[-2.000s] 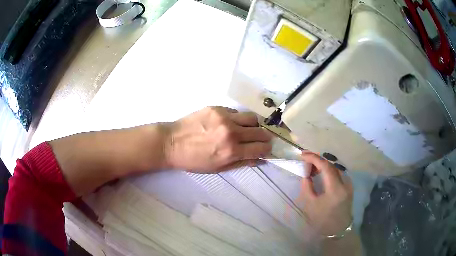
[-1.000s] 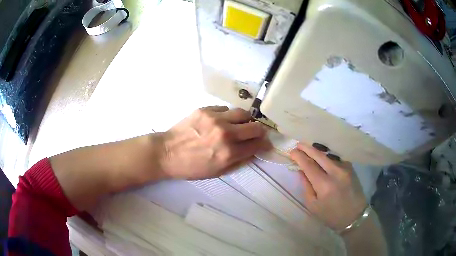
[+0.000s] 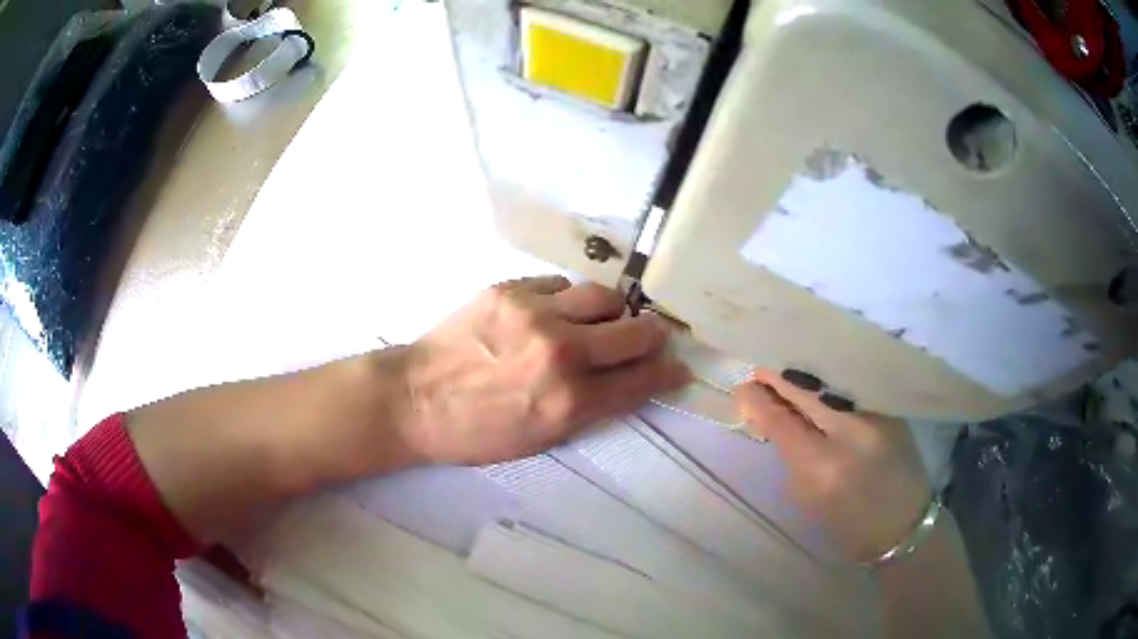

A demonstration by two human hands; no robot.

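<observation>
A white elastic strip (image 3: 721,372) runs between my two hands beside the needle area of the sewing machine head (image 3: 799,187). My left hand (image 3: 549,362) lies over one end of the strip, with its fingertips close to the presser foot (image 3: 637,295), and covers what is under them. My right hand (image 3: 830,462) pinches the other end of the strip, under the lower edge of the machine head. The needle itself cannot be made out. A pile of white elastic strips (image 3: 599,549) lies in front of both hands.
A finished elastic ring (image 3: 253,70) with a black mark lies at the upper left, with part of another behind it. A wrapped dark bundle (image 3: 94,187) lies at far left. A clear plastic bag (image 3: 1042,512) is at right. Something red-handled (image 3: 1076,40) shows at top right.
The view has shifted, so the machine head appears farther left and larger. Both hands stay near the needle. The strip between them is flatter than two seconds ago, and my right hand has turned slightly.
</observation>
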